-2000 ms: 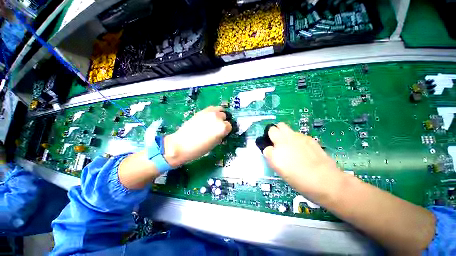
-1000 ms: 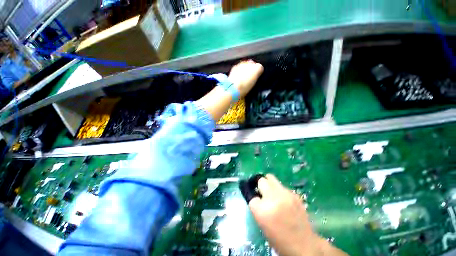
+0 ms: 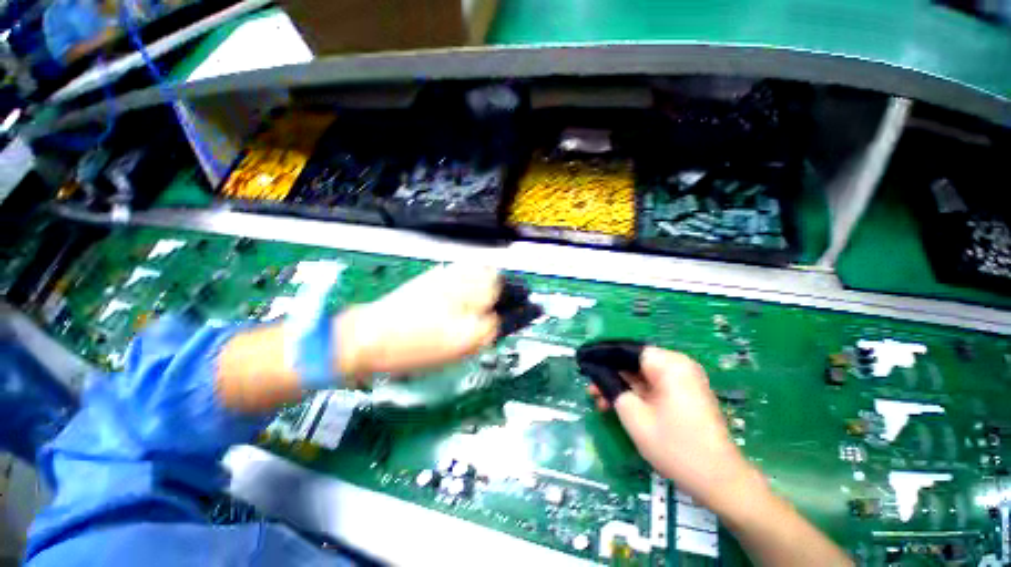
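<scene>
A large green printed circuit board with white irregular patches lies in front of me. My left hand, with black finger cots and a light blue wrist strap, is over the board left of centre, its fingertips close together. It is blurred, and whether it holds a part cannot be told. My right hand is just right of it over the board, black finger cots on thumb and finger, fingertips pointing left. No part shows clearly between them. Small pale round capacitors stand near the front edge.
Behind the board, bins stand under a green-topped shelf: yellow parts, grey-green cylindrical parts, grey-black parts and orange-yellow parts. A silver rail runs before them. A cardboard box stands on the shelf.
My left hand has come back from the bins to the board, beside my right hand. My right hand stays over the board, its fingers slightly more spread. The view has shifted.
</scene>
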